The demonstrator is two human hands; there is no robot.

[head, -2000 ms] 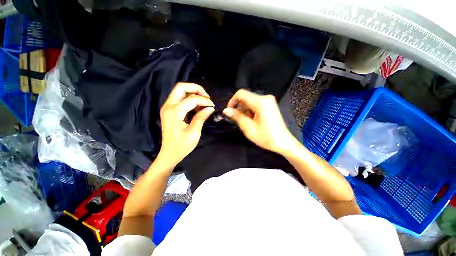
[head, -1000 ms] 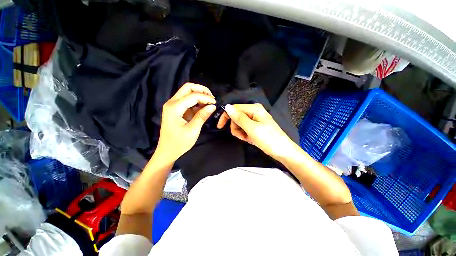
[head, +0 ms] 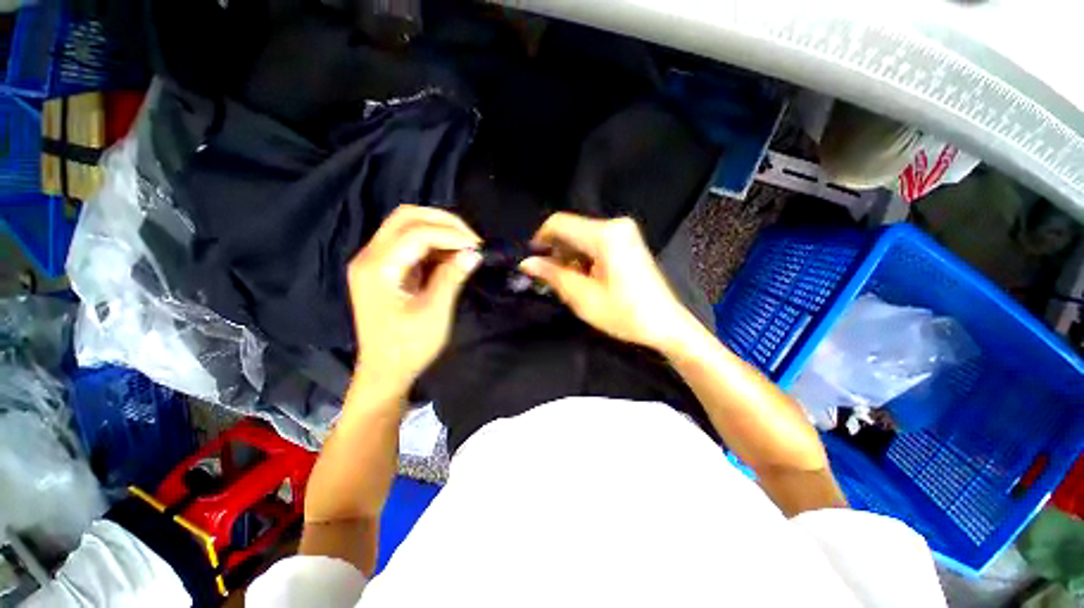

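Black cloth point(head: 535, 356) lies over the lap. My left hand point(head: 410, 279) pinches a small dark bit of the cloth between thumb and finger. My right hand point(head: 600, 279) is a short way to the right, its thumb and fingertips pinched at the cloth too. A small pale glint shows by the right thumb; whether it is a needle or something else cannot be told. Any thread is too fine to see. Navy cloth point(head: 309, 214) with a short pale line along its fold lies in a heap to the left of my hands.
A white table edge with a printed scale point(head: 939, 101) crosses the top right. A blue crate point(head: 886, 255) holding clear plastic point(head: 880, 350) stands at right. Crinkled clear plastic point(head: 131, 297) lies under the navy cloth. A red stool point(head: 220, 487) is at lower left, blue crates point(head: 30, 232) at far left.
My left hand has moved left, away from my right hand, so the gap between the fingertips is wider. The right fingers have curled differently and moved slightly.
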